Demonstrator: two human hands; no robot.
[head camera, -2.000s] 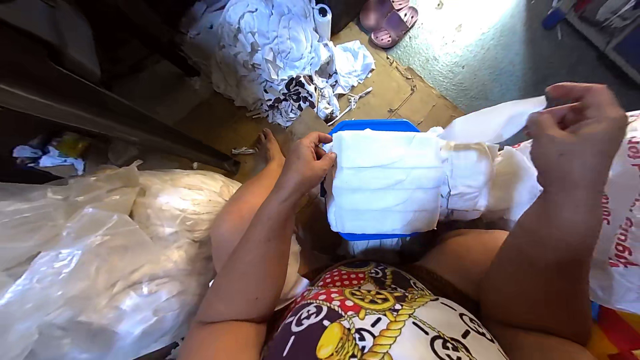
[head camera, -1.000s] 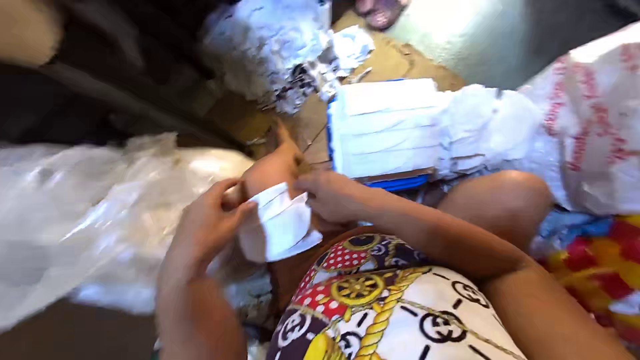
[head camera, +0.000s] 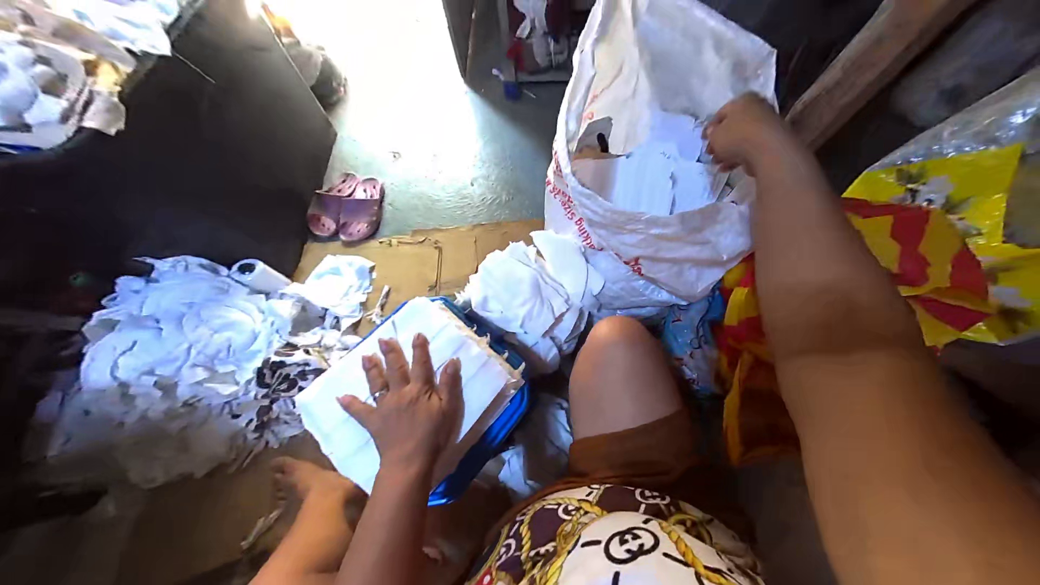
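Observation:
My left hand lies with fingers spread on a stack of white cloth pieces, which rests on a blue plastic container between my legs. My right hand reaches over the far right rim of a large white woven sack with red print. Its fingers are bent beside white cloth pieces in the sack; whether it holds any cannot be seen. A heap of white cloth lies between the container and the sack.
White scraps and a white roll lie at the left, on and beside flattened cardboard. Purple clogs stand beyond. A yellow and red bag is at the right, near a wooden beam.
My right hand has moved from the white piece near my left knee to the sack. My left hand has moved onto the stack. The view has swung right.

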